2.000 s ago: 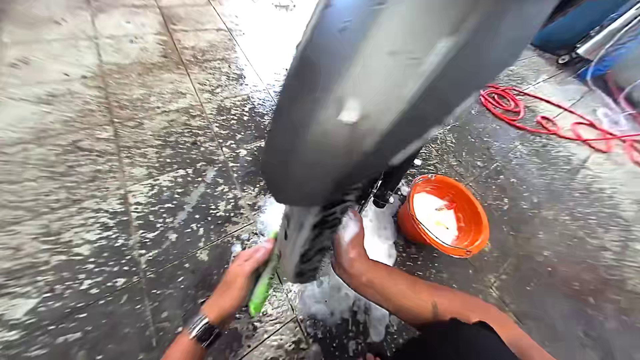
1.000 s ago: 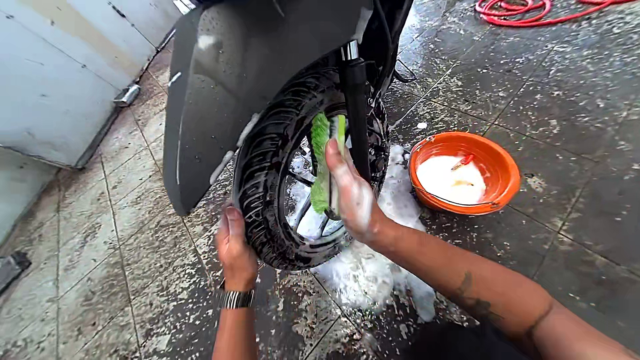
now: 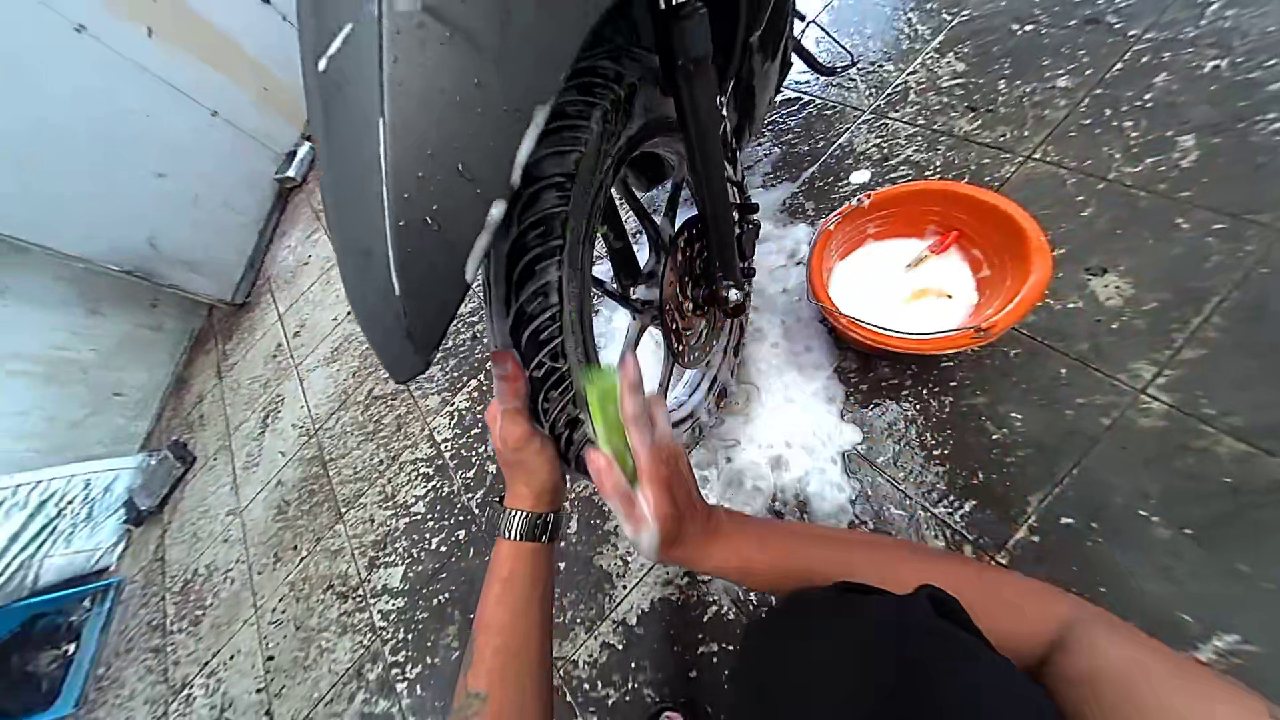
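A wet black motorcycle tire on a front wheel stands at the centre, beside a black fork leg and a brake disc. My left hand, with a metal-banded watch on the wrist, rests against the tread at the tire's lower left. My right hand, foamy and blurred, presses a green scrubbing brush or sponge to the lower sidewall. The exact kind of green tool is unclear. The grey front fender or body panel hangs at upper left with streaks of foam on it.
An orange bucket of suds, with a red-handled item inside, stands right of the wheel. White foam lies on the tiled floor between them. A pale wall or cabinet is at left, with a blue-edged container at lower left.
Two seconds ago my left hand held the green tool; one second ago it was in my right. My right hand has since moved from the upper wheel down to the lower sidewall. The view has shifted.
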